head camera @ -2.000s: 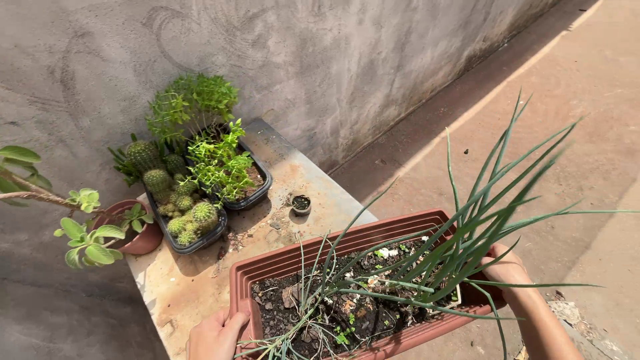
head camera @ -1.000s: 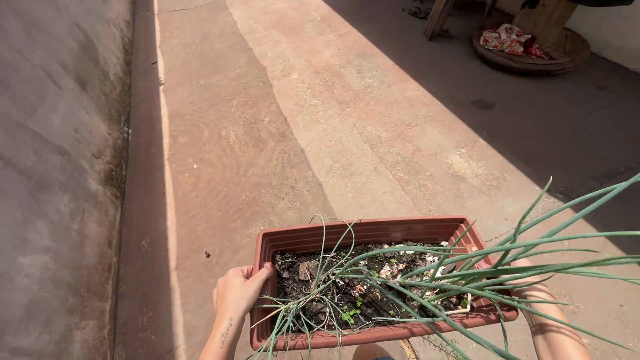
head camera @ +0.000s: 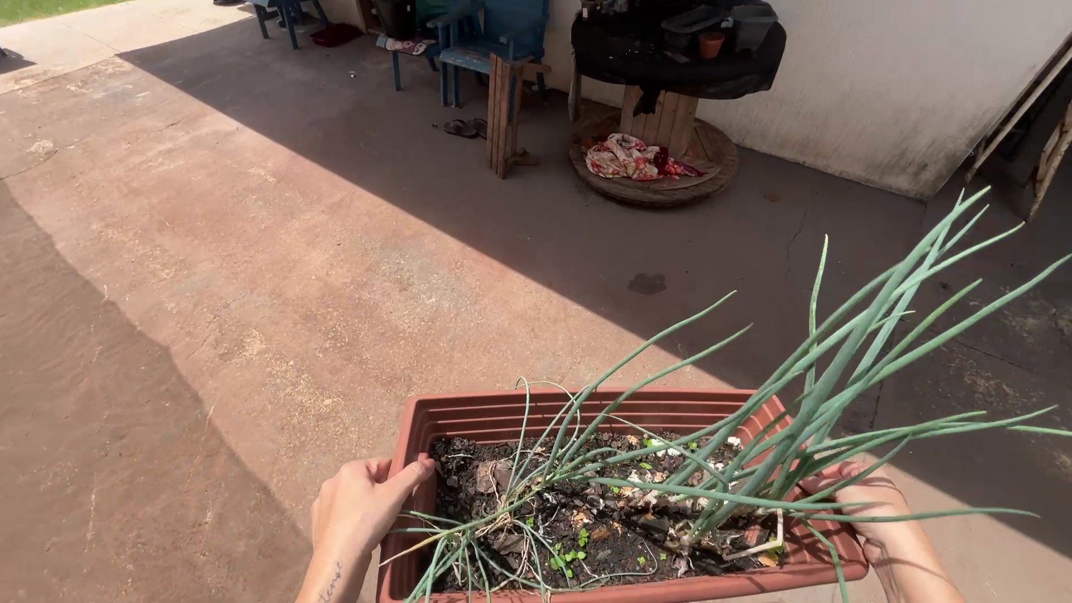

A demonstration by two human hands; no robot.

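Observation:
A reddish-brown plastic planter box [head camera: 586, 404] is held in the air over the floor, low in the view. My left hand [head camera: 360, 507] grips its left end, thumb over the rim. At the right end my right hand [head camera: 863, 494] holds on, partly hidden behind leaves. Long green onion leaves [head camera: 837, 385] rise from the right part and lean to the right; thinner ones [head camera: 477, 519] droop at the left. Dark soil [head camera: 607, 528] with small seedlings, dry bits and a pale angular piece fills the box.
A cable-spool table [head camera: 670, 54] bears a black cover, trays and a small pot; a patterned cloth [head camera: 628, 157] lies on its base. Beside it are a wooden stand [head camera: 502, 117], blue chairs [head camera: 490, 42] and sandals [head camera: 461, 128]. Wooden frames lean at the far right.
The planter, still in both hands, has been carried away from the low table with cacti and potted plants, seen two seconds ago. The view has swung right to the patio and spool table.

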